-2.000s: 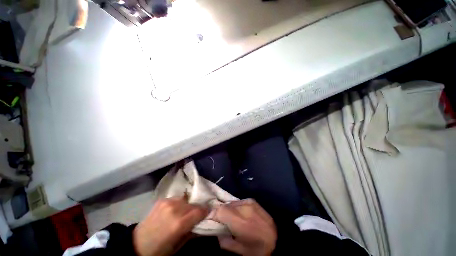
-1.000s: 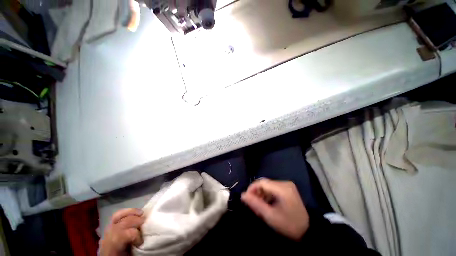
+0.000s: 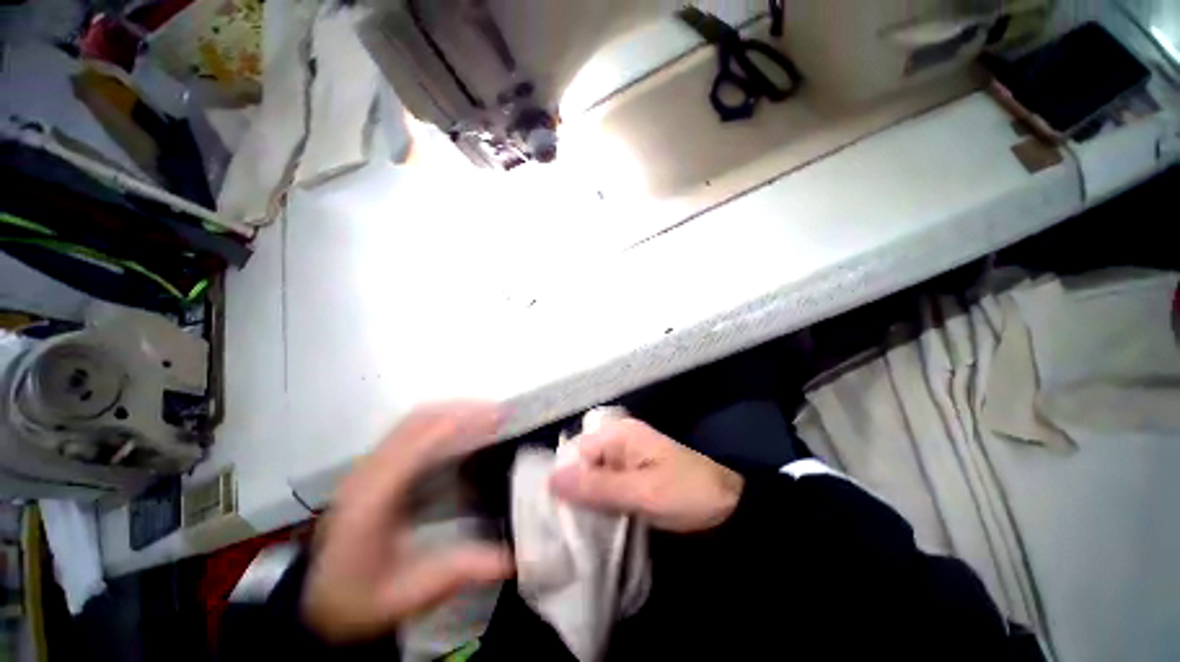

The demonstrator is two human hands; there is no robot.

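A cream garment piece [image 3: 569, 550] hangs over my lap below the table's front edge, bunched at its top. My right hand [image 3: 650, 476] is closed on its upper part, with thumb and fingers pinched together. My left hand [image 3: 408, 530] is blurred, just left of the cloth, with its thumb and fingers spread apart. It holds nothing that I can see. The sewing machine head [image 3: 447, 65] stands above the white table [image 3: 802, 259], with the needle area lost in strong glare.
Black-handled scissors [image 3: 751, 75] lie under the machine arm. Stacked cream panels [image 3: 932, 427] hang right of my lap. Long cream pieces [image 3: 339, 123] lie at the table's far left. Another machine part [image 3: 97, 401] stands at left. A dark rectangular object [image 3: 1074, 78] sits at the right end.
My right hand has moved from beside the cloth to grip it. My left hand has let go and moved right with its fingers spread. The cloth now hangs narrower. The view has shifted, showing more machine head.
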